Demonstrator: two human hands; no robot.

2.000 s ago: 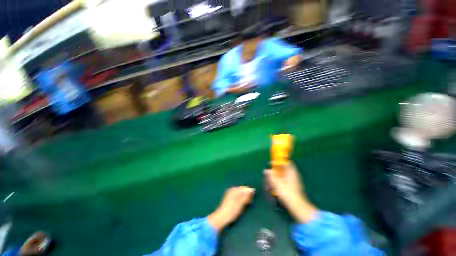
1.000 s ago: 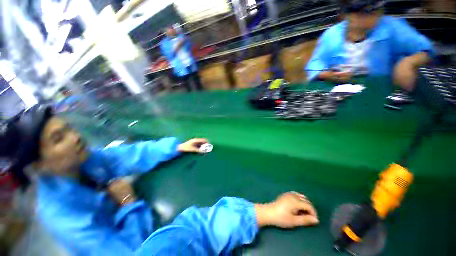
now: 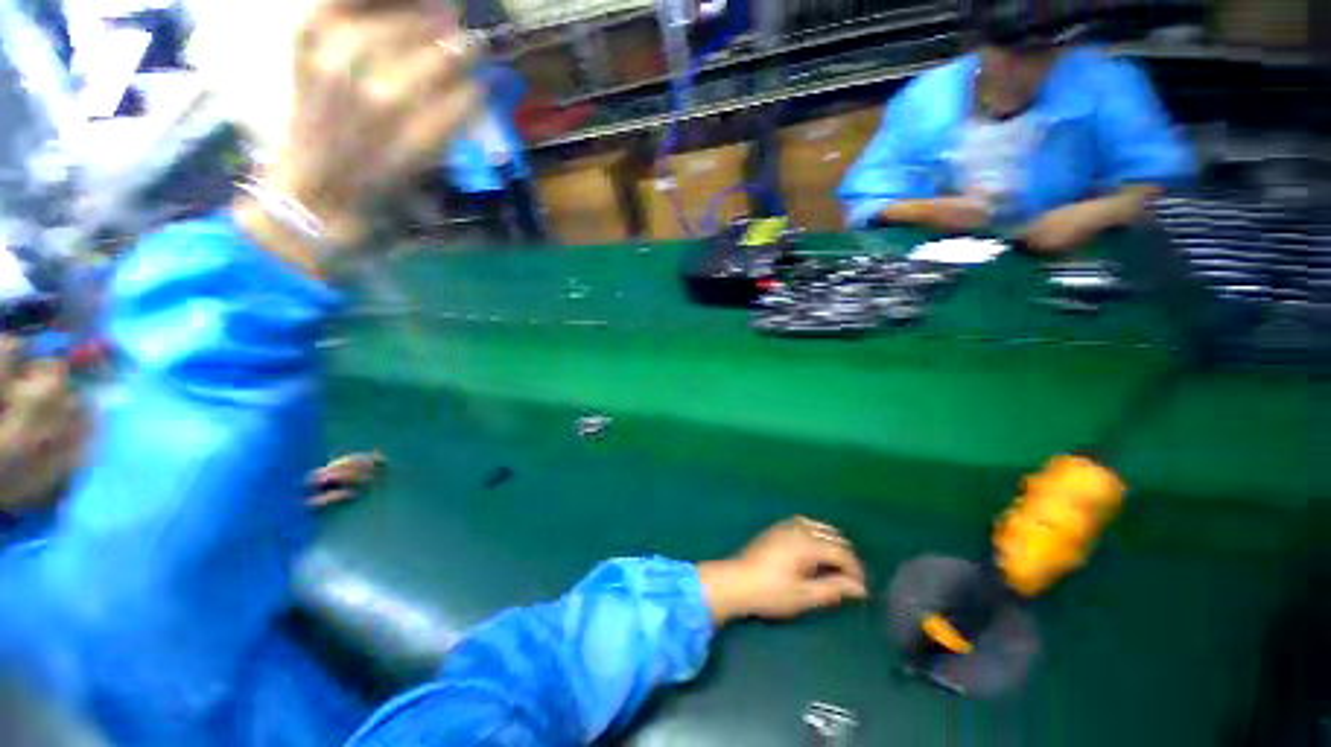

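My left hand [image 3: 796, 569] rests on the green mat with its fingers curled; nothing shows in it. My right hand is out of view. A yellow-orange electric screwdriver [image 3: 1061, 523] leans to the right of my left hand, its dark lower end over a round grey disc [image 3: 963, 628]. No hand is on it. A small silver housing [image 3: 829, 720] lies near the bottom edge, below my left hand. Another small silver piece [image 3: 591, 425] lies farther off on the mat, with a small dark piece [image 3: 499, 476] left of it. Blur hides details.
A raised, blurred hand [image 3: 372, 124] and blue sleeve, seemingly a neighbour's, fill the left side. Another hand [image 3: 345, 479] rests on the mat. Across the bench are a black box [image 3: 723, 270], a housing pile [image 3: 847, 296], a white patch [image 3: 956, 251] and a seated person [image 3: 1022, 146].
The view has turned left, and my right hand has left the screwdriver and the picture. The neighbour's hand has let go of the small silver piece. A near arm has risen at left.
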